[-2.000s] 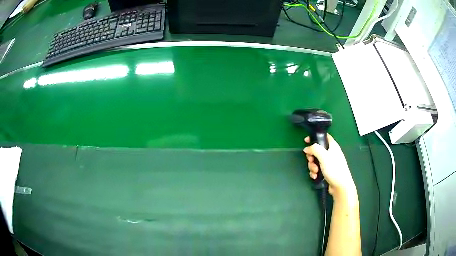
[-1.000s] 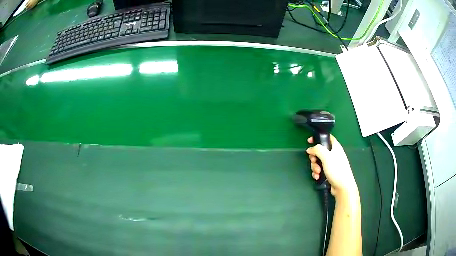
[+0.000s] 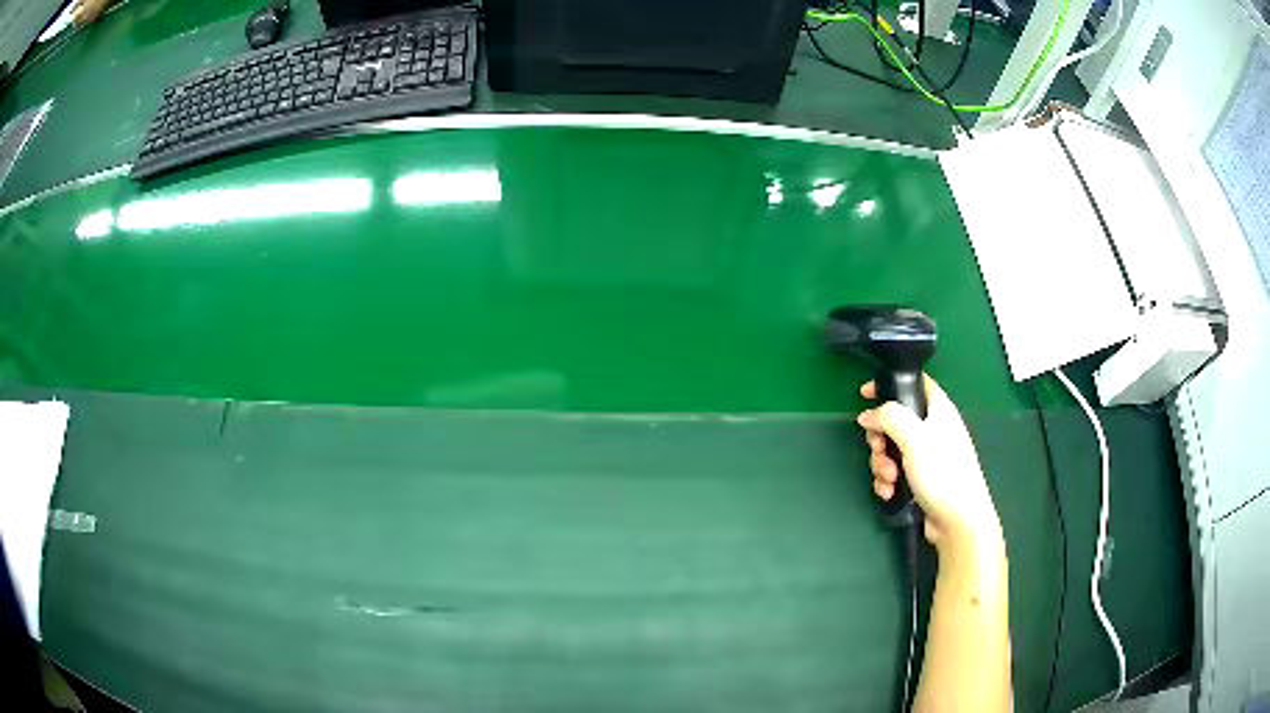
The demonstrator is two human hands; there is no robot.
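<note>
My right hand (image 3: pixel 930 453) is closed around the grip of a black handheld barcode scanner (image 3: pixel 891 332), right of centre. The scanner is upright, its wide head over the glossy green belt (image 3: pixel 613 279) and pointing left. Its black cable (image 3: pixel 912 599) runs down from the grip beside my forearm, over the matt green mat (image 3: pixel 488 543). My palm and fingers hide part of the grip. My left hand is not in view. No phone shows on the belt.
A black keyboard (image 3: pixel 314 84), a mouse (image 3: pixel 266 24) and a large black monitor (image 3: pixel 644 49) stand beyond the belt. At right are a white sheet (image 3: pixel 1045 251), a white box (image 3: pixel 1156 362) and a white cable (image 3: pixel 1100 557). Another white sheet (image 3: pixel 28 488) lies far left.
The whole view has shifted slightly, so things appear a little further right. My right hand still holds the scanner in nearly the same place.
</note>
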